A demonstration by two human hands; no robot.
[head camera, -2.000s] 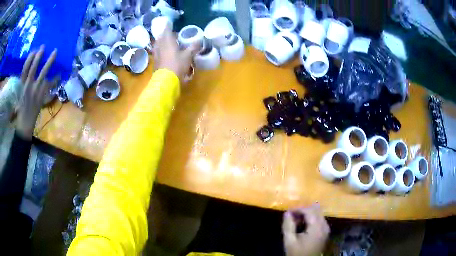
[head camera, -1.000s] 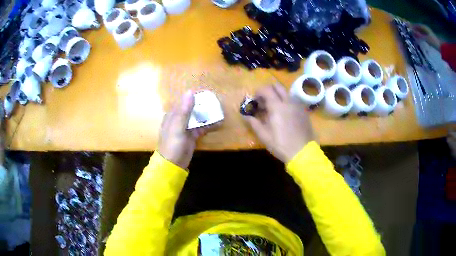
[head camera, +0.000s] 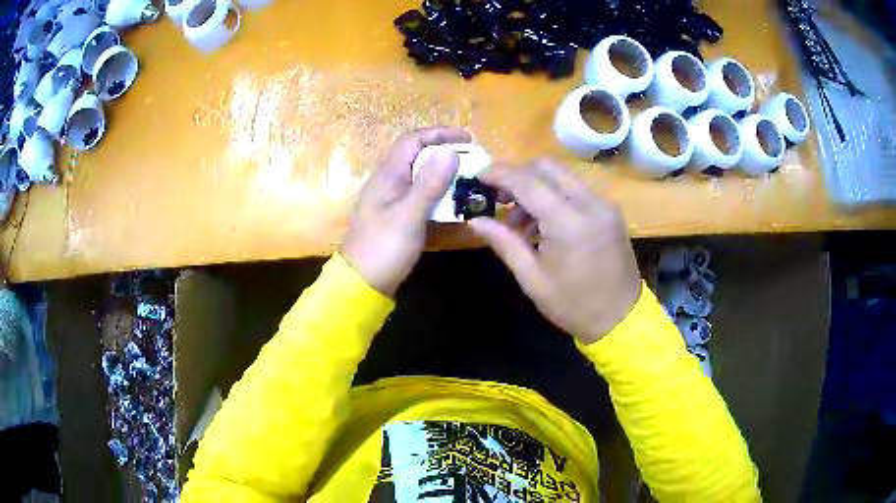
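Note:
My left hand (head camera: 398,201) is closed around a white housing (head camera: 444,208) above the table's front edge, with the thumb on its top. My right hand (head camera: 565,241) pinches a black square insert (head camera: 476,199) between thumb and fingers. The insert is against the housing's right side; it has a pale round centre. Whether it is seated in the cutout cannot be told. The housing's far side is partly hidden by my left fingers.
A heap of black inserts (head camera: 521,34) lies at the back. Several housings (head camera: 660,139) stand in rows at right, beside a clear sheet (head camera: 865,147). More white housings (head camera: 84,122) lie at far left. Cartons with small parts (head camera: 142,393) sit below the table edge.
Two seconds ago my left hand was at the white housings at the back; it came back with one. The insert in my right hand has moved left against the housing. The view has shifted.

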